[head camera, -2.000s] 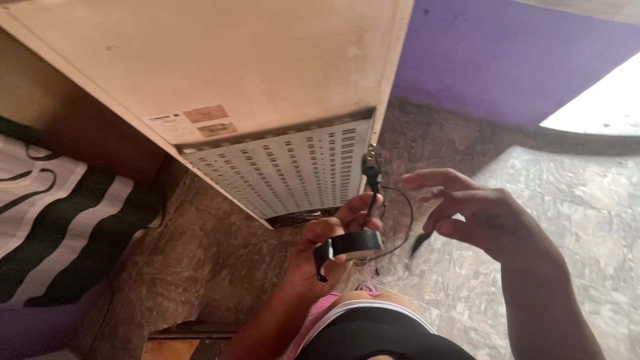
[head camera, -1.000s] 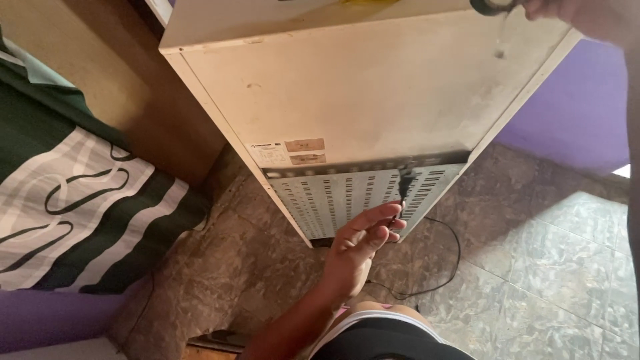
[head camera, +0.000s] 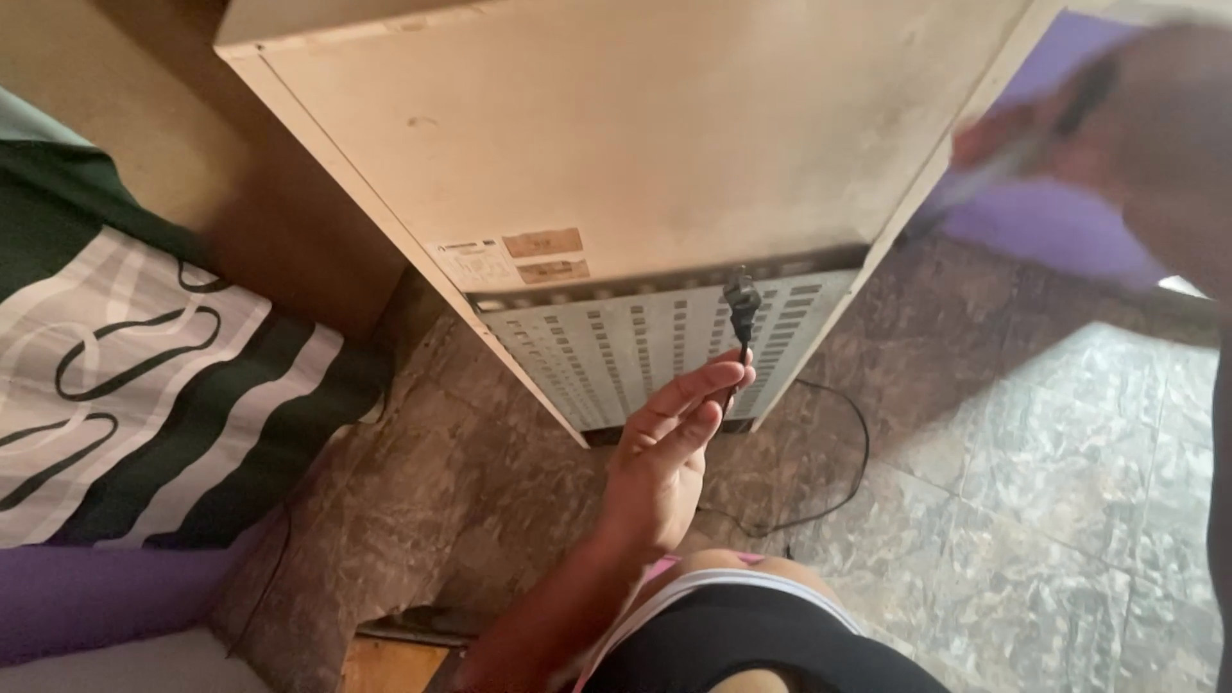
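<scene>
My left hand (head camera: 674, 433), at the lower middle, pinches a thin black power cord just below its black plug (head camera: 741, 300). The plug points up in front of the slotted vent panel (head camera: 664, 337) at the bottom of a tall whitish appliance (head camera: 654, 144). At the upper right my right hand (head camera: 1107, 144) is strongly blurred, beside the appliance's right edge. Its fingers are round a slim pale and dark object (head camera: 991, 173), too blurred to identify. The black cord (head camera: 861, 452) loops over the floor right of my left hand.
A green and white patterned cloth (head camera: 173, 385) hangs at the left, above a purple surface (head camera: 125, 587). Brownish marbled floor (head camera: 462, 462) surrounds the appliance, with a sunlit patch (head camera: 1059, 462) at the right. Behind my right hand stands a purple wall (head camera: 1049, 231).
Two seconds ago a black roll was at my left hand; a second ago my right hand held a round dark thing above the appliance. My right hand has since come lower. My left hand still holds the cord.
</scene>
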